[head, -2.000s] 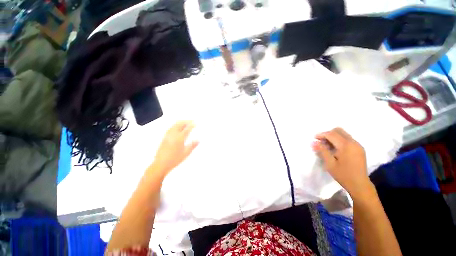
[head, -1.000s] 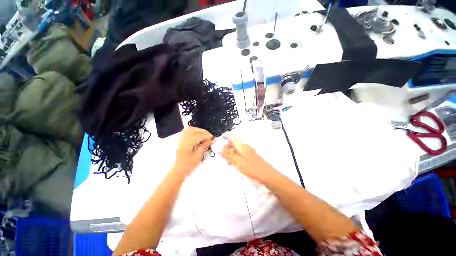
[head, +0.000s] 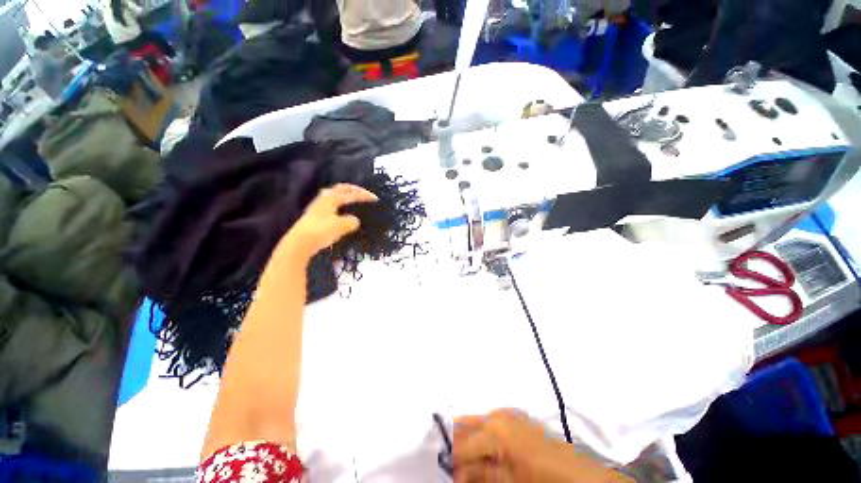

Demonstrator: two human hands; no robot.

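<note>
My left hand lies on the bundle of black looped trim beside the dark cloth pile; its fingers are spread, and whether they grip a strand cannot be told. My right hand is blurred at the bottom edge, with a short dark strand at its fingers. The white fabric panel covers the table under the sewing machine. A black cord runs from the presser foot down the panel.
Red-handled scissors lie at the right. Black flat strips cross the machine arm by the control screen. Olive-green bundles stand at the left, a blue crate at lower right. A person is behind the machine.
My left hand has moved up and left from the white panel onto the black trim bundle. My right hand has moved down towards my lap. The view has tilted up.
</note>
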